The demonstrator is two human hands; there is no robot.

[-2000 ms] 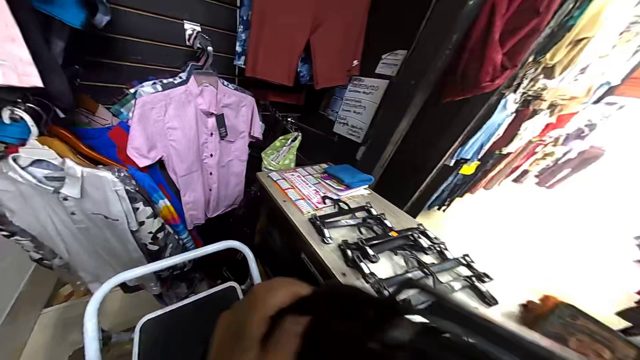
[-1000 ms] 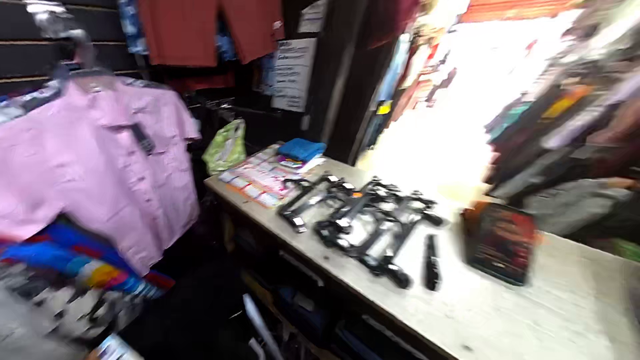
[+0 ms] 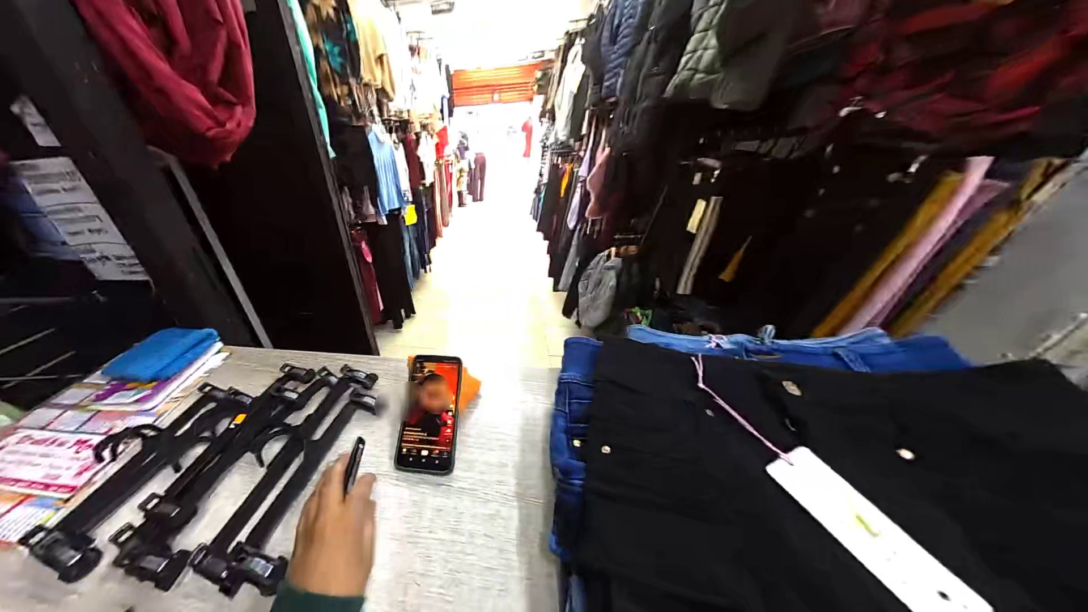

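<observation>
My left hand point(image 3: 334, 535), in a dark green sleeve, reaches up from the bottom edge over the counter. A black pen point(image 3: 355, 464) is between its fingertips and thumb, its upper end pointing away from me. Black plastic clip hangers point(image 3: 246, 459) lie just left of the hand. To its right, a smartphone point(image 3: 429, 415) with a lit screen rests partly on an orange thing point(image 3: 468, 387). Folded black trousers point(image 3: 680, 476) with a white tag point(image 3: 875, 531) lie on blue jeans point(image 3: 574, 416) at the right. My right hand is out of view.
Printed papers point(image 3: 51, 463) and a folded blue cloth point(image 3: 161, 354) lie at the counter's left. Beyond the pale counter point(image 3: 476, 527), an aisle point(image 3: 480, 289) runs between racks of hanging clothes point(image 3: 399, 170). A dark upright panel point(image 3: 289, 212) stands behind the hangers.
The view has swung right, from the pink shirt to the aisle and trousers. The pen lay on the counter with no hand at it one second ago; now my left hand is on it.
</observation>
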